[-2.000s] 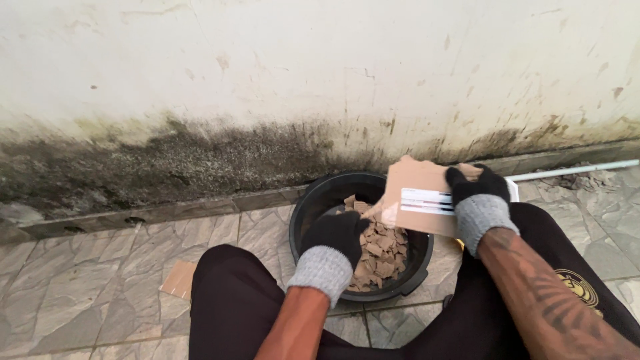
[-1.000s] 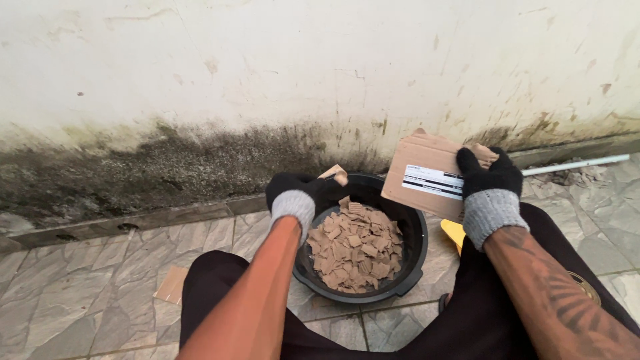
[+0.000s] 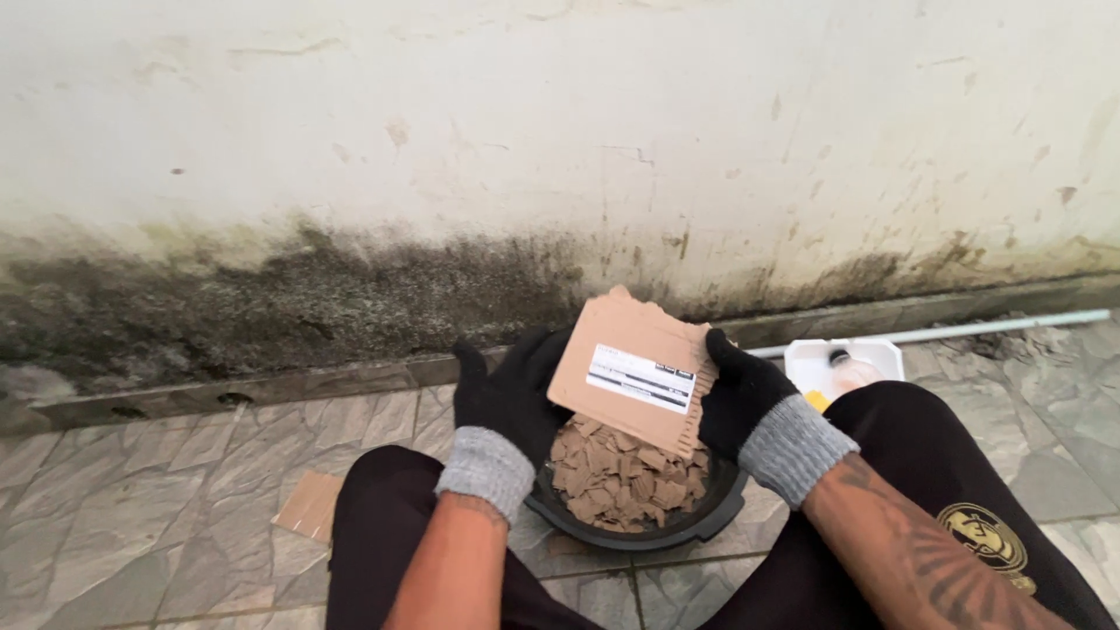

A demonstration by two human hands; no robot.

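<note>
My right hand [image 3: 744, 389], in a black glove with a grey cuff, grips the right edge of a torn piece of brown cardboard [image 3: 582, 359] with a white printed label. The gloved left hand [image 3: 507, 394] is spread at the cardboard's left side, thumb raised; its fingertips are partly hidden behind the sheet, so contact is unclear. Below the cardboard, a round black plastic basin [image 3: 630, 538] stands between my legs and holds many small torn cardboard pieces [image 3: 617, 481].
A stained wall [image 3: 525, 157] rises behind the basin. On the tiled floor, a flat cardboard scrap [image 3: 311, 505] lies beside my left knee. To the right are a white tray [image 3: 888, 354] holding a dark-capped bottle [image 3: 853, 372], something yellow [image 3: 816, 400] and a pale pipe [image 3: 989, 328].
The left hand has moved from the basin's left rim to the cardboard's left side. The small piece it held a second ago no longer shows. My right hand still holds the labelled cardboard, now over the basin.
</note>
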